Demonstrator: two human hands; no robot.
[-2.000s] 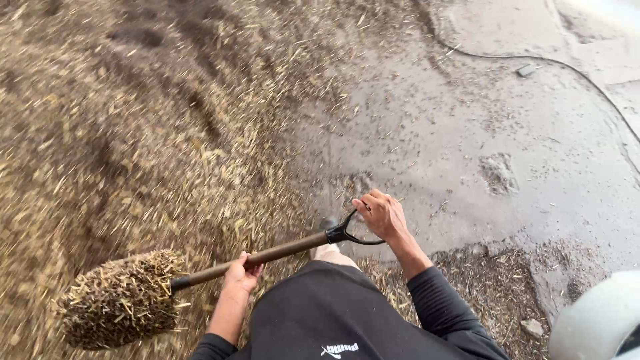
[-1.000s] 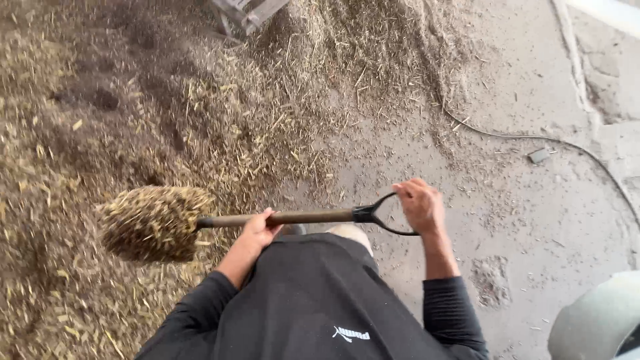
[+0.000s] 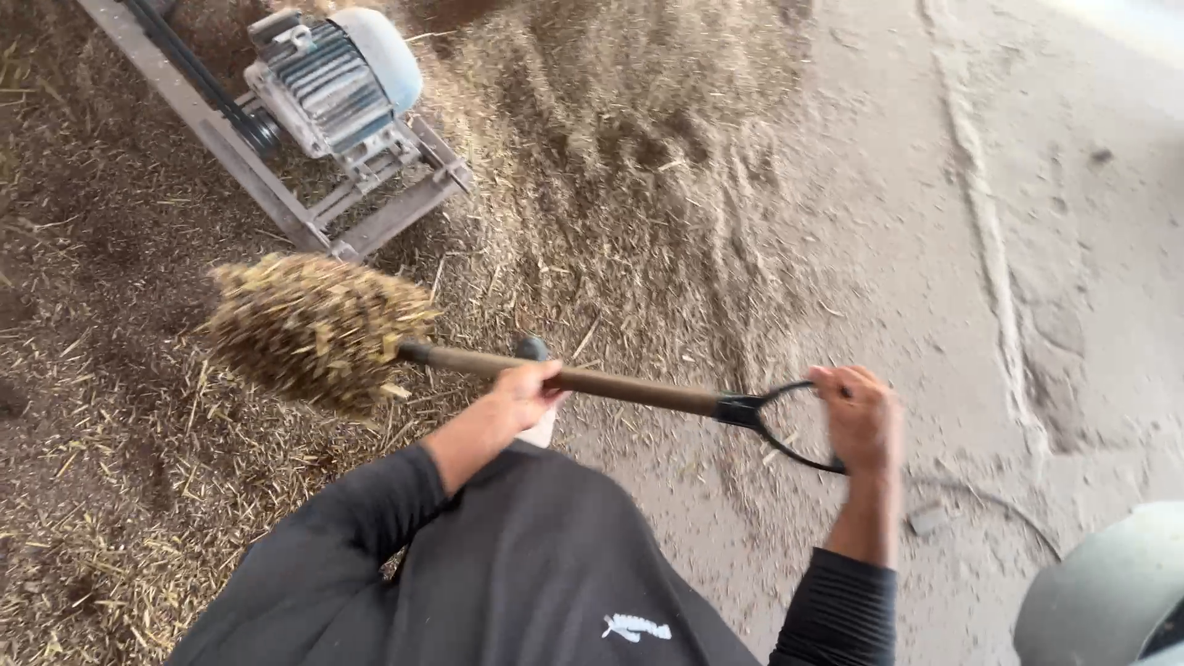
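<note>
A shovel with a wooden shaft (image 3: 629,386) lies across my view, its black D-shaped handle (image 3: 740,410) on the right. My left hand (image 3: 527,393) is wrapped around the middle of the shaft. At the right end, my right hand (image 3: 858,421) grips the crossbar of the handle. A heaped load of chopped straw (image 3: 319,333) covers the blade at the left, hiding it. The load is blurred and appears just below the corner of a metal frame; whether they touch I cannot tell.
An electric motor (image 3: 338,83) with a belt pulley sits on a metal frame (image 3: 402,217) at the upper left. Loose chopped straw (image 3: 120,462) covers the ground around it. Concrete floor (image 3: 888,231) extends on the right, with a cable (image 3: 1004,504) and a pale rounded object (image 3: 1101,592) at the lower right.
The view has shifted, bringing the motor and its frame into sight. Both hands still hold the shovel, whose loaded end now lies higher than the handle end in the picture.
</note>
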